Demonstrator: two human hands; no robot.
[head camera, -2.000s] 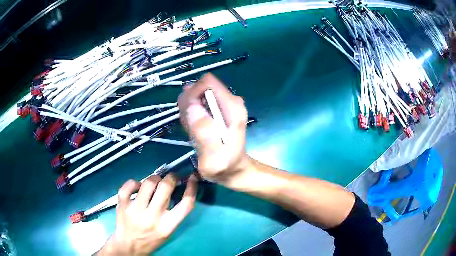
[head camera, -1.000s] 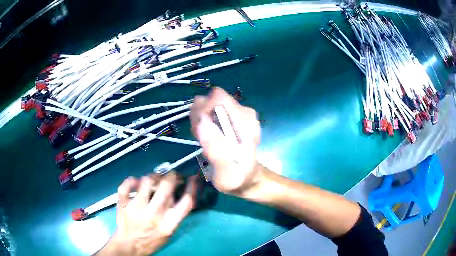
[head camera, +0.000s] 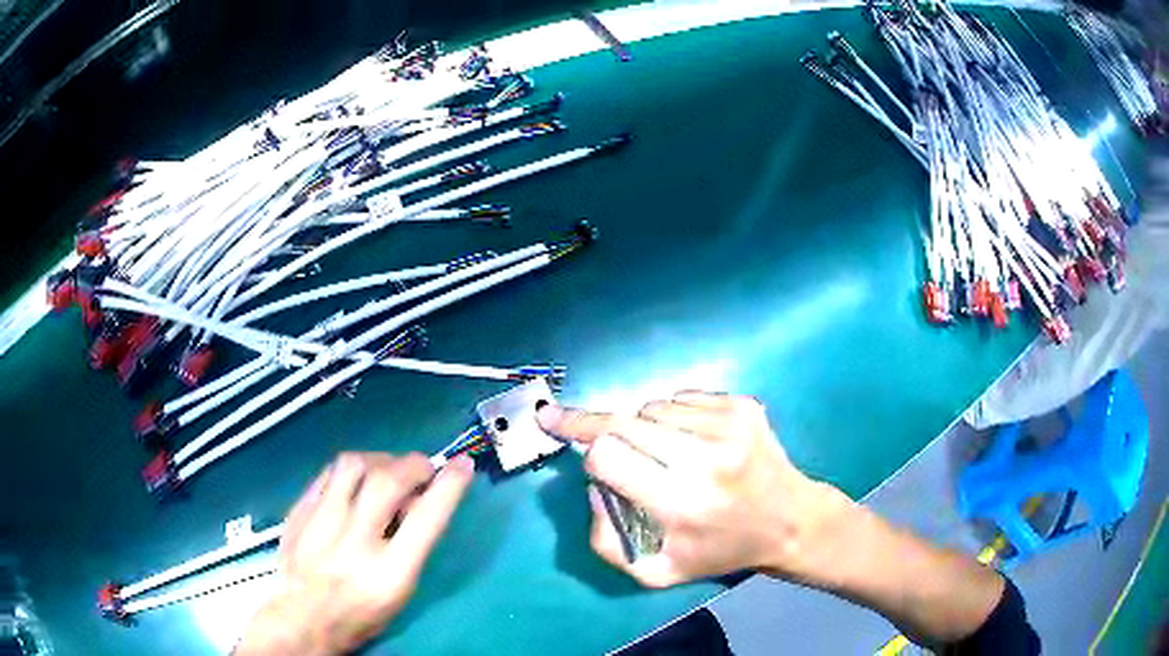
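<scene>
A small silvery block (head camera: 522, 423) with two dark holes lies on the green table. The index fingertip of my right hand (head camera: 686, 481) touches its right side. My right fist is closed on a flat metal tool (head camera: 628, 523), partly hidden by the fingers. My left hand (head camera: 353, 545) lies over a white-sleeved harness (head camera: 192, 564), fingers and thumb at its multicoloured wires (head camera: 463, 446). These wires run to the block's left edge; the dark connector is hidden there. The red end (head camera: 110, 598) lies at lower left, where two white lengths meet.
A fanned harness pile (head camera: 269, 192) lies at the upper left, red ends left. One harness end (head camera: 541, 374) lies just above the block. A second pile (head camera: 994, 167) is at the upper right. A blue stool (head camera: 1058, 455) stands beyond the table edge at the right.
My right hand has moved right and down and turned, uncovering the block. The tool now points down in the fist. The harness's red end has shifted left and down, with my left hand still over it.
</scene>
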